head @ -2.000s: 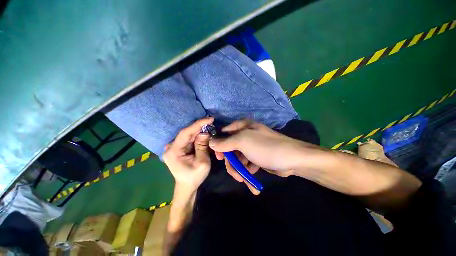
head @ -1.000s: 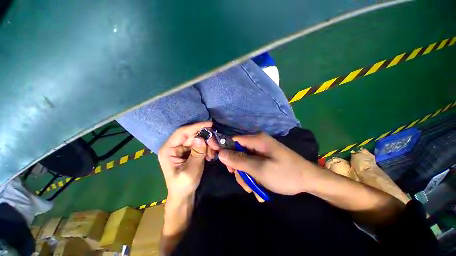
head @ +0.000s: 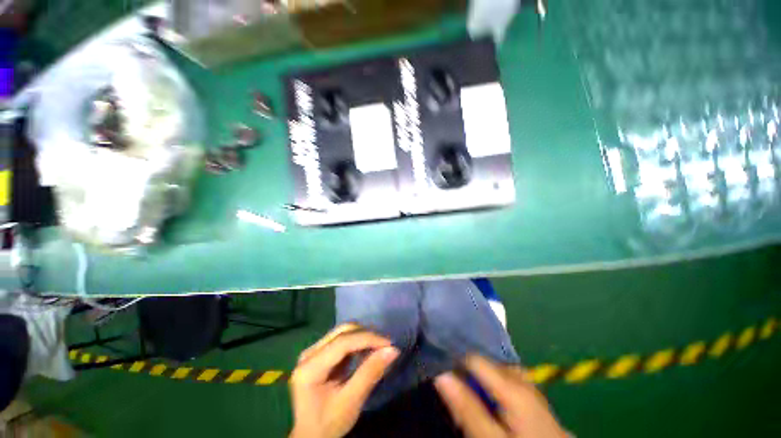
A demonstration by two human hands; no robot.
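Observation:
My left hand point(head: 338, 376) is above my lap at the bottom, thumb and forefinger curled towards each other; blur hides whether the small dark housing is between them. My right hand point(head: 497, 398) is to its right, blurred, around the blue-handled side cutters point(head: 481, 393), of which only a bit of blue shows. The two hands are apart. On the green bench sit two black fixtures point(head: 399, 137) side by side, with white lettering, pale labels and dark oval recesses. Several small dark housings point(head: 229, 152) lie left of them.
A clear bag of parts point(head: 116, 145) lies on the bench's left, a clear blister tray point(head: 702, 162) on its right. Cardboard boxes point(head: 368, 19) stand behind the fixtures. A white strip point(head: 261, 221) lies near their left corner. The bench edge point(head: 402, 283) runs above my lap.
The view has swung up and now shows the bench top with fixtures, bag and tray. My hands, together at the housing before, are now apart and lower in the picture.

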